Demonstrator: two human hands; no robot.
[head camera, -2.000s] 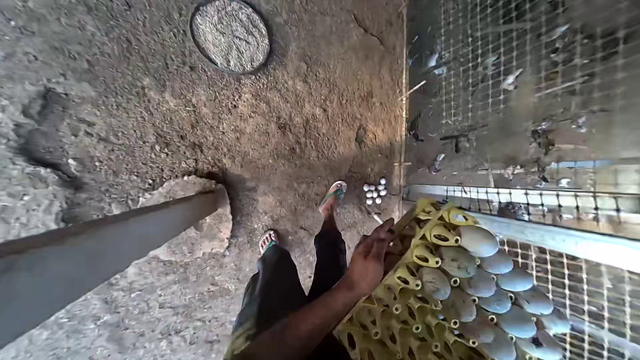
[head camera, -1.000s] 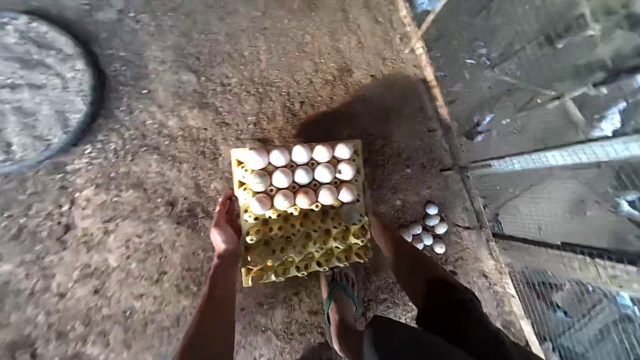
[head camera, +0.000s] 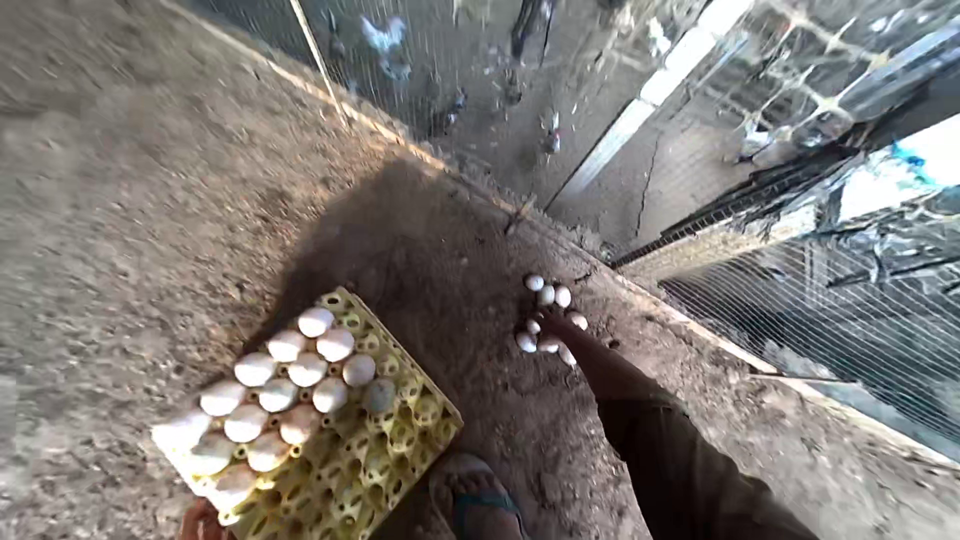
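Observation:
A yellow plastic egg tray (head camera: 360, 465) slants across the lower left, several white eggs (head camera: 277, 394) filling its upper-left rows and the remaining cups bare. My left hand (head camera: 204, 521) grips the tray's bottom-left corner, mostly cut off by the frame's edge. My right arm reaches down to the ground, where my right hand (head camera: 551, 324) is among a loose cluster of eggs (head camera: 562, 296) on the dirt. Its fingers touch or nearly touch an egg (head camera: 533, 326); whether they are closed on it is unclear.
My sandalled foot (head camera: 480, 499) is beside the tray's lower right. A low ledge (head camera: 480, 191) runs diagonally past the eggs, with wire mesh fencing (head camera: 825, 330) and a pale post (head camera: 637, 112) beyond it. Behind the mesh are blurred birds (head camera: 384, 37).
My right hand has left the tray's side and moved down to the eggs on the ground. The left hand still holds the tray. The view has turned and come closer to the eggs.

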